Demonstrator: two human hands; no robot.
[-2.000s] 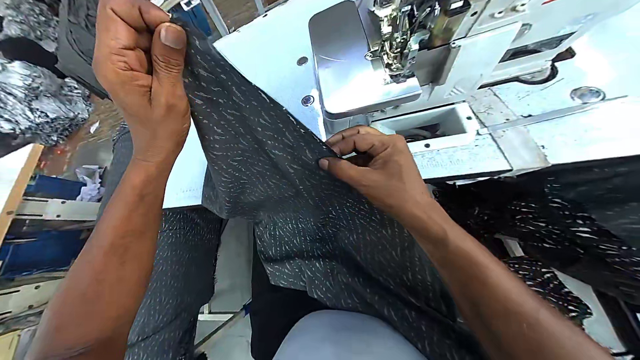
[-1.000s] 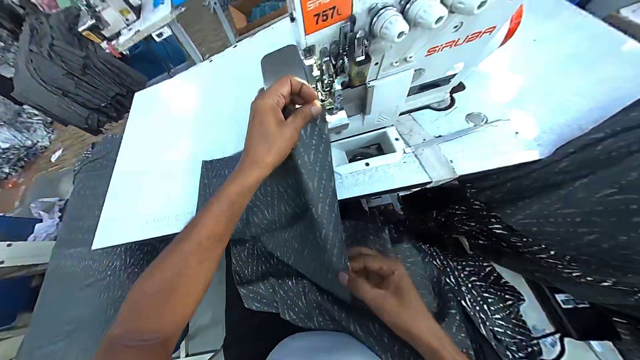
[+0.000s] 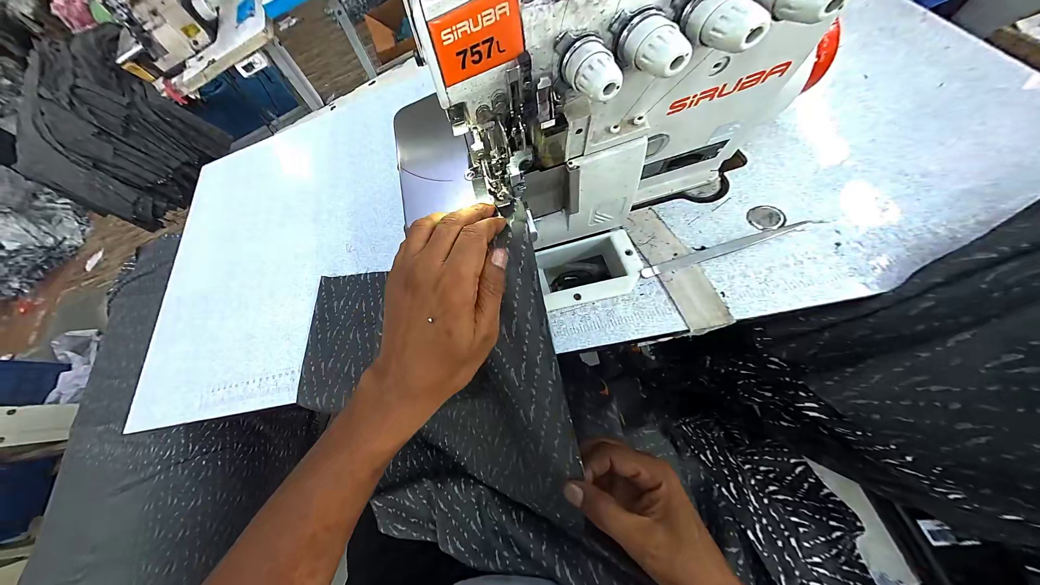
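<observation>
Dark grey fabric with small white dashes (image 3: 520, 406) runs from the presser foot area of a Siruba overlock sewing machine (image 3: 601, 154) down toward my lap. My left hand (image 3: 443, 301) lies flat on the fabric, its fingertips close in front of the needle and presser foot (image 3: 496, 175). Lower down, my right hand (image 3: 634, 504) pinches the right edge of the same fabric between thumb and fingers. Whether the fabric's end lies under the foot is hidden by my left fingertips.
Metal tweezers (image 3: 723, 248) lie on the white machine table (image 3: 244, 268), right of an open tray (image 3: 589, 268) set into its front. More dark fabric (image 3: 934, 374) hangs at the right edge. Piled dark fabric (image 3: 97, 122) and another machine stand at the upper left.
My left hand, raised at the upper left with a fabric corner two seconds ago, has come to the machine's needle area and now lies flat. My right hand has moved down along the fabric edge.
</observation>
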